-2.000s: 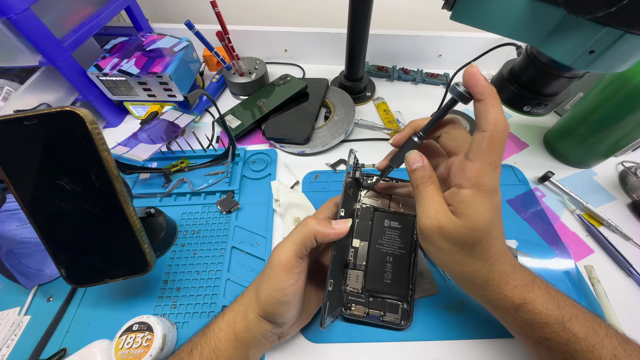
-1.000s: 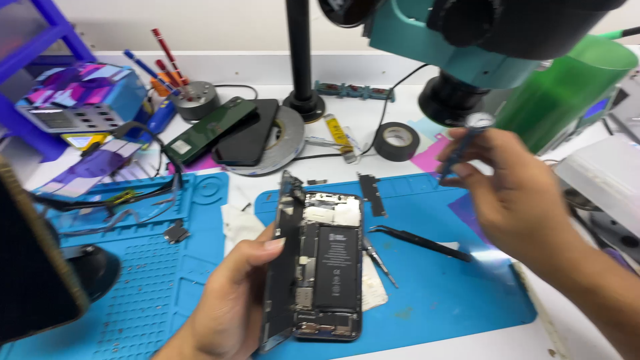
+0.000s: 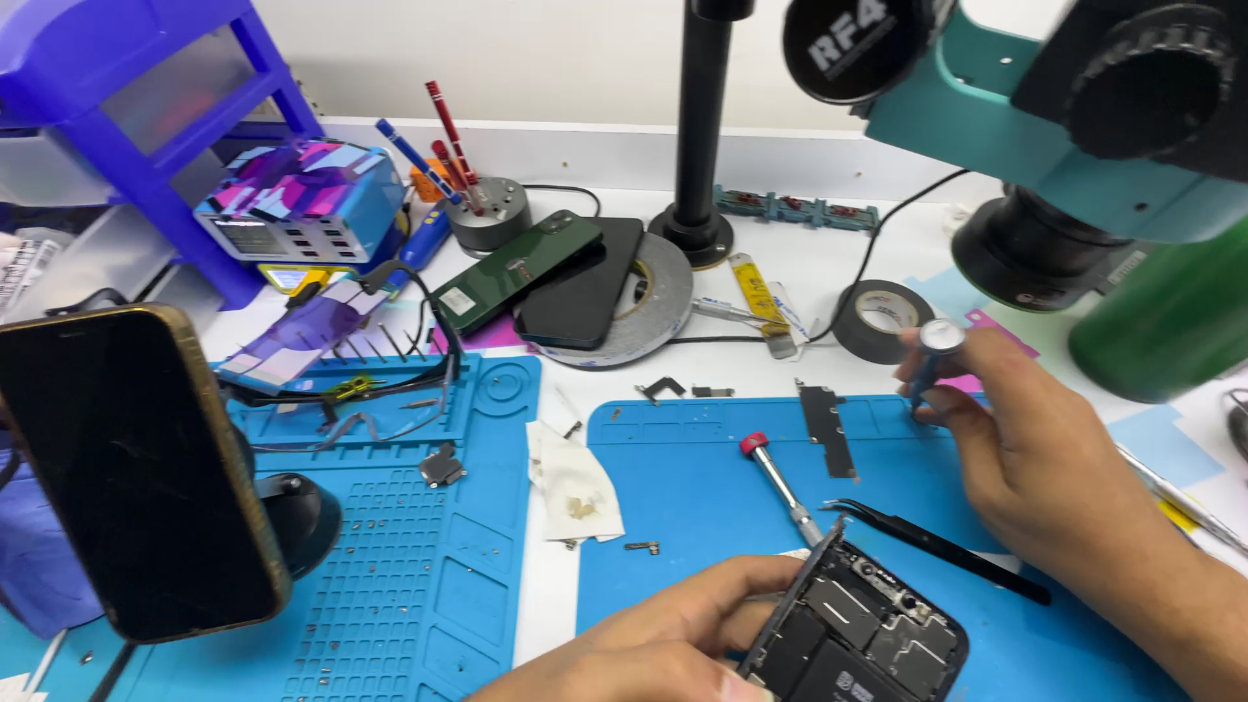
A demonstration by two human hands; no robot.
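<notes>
My left hand grips an opened smartphone at the bottom of the view, its display standing up along the left side and its battery and metal shields exposed. At the right, my right hand holds a small screwdriver upright, its tip down at the top edge of the blue silicone mat. Black tweezers lie between my hands. Beyond the phone rests a red-capped screwdriver, partly hidden by the phone. A dark metal shield plate lies near the mat's top edge.
A phone on a stand rises at the left beside a second blue mat. Behind are two phones on a tape roll, black tape and a screwdriver holder. A microscope head overhangs the right, near a green container.
My right hand and its screwdriver have moved from over the phone's interior to the mat's upper right. The phone has been turned and now sits lower in view.
</notes>
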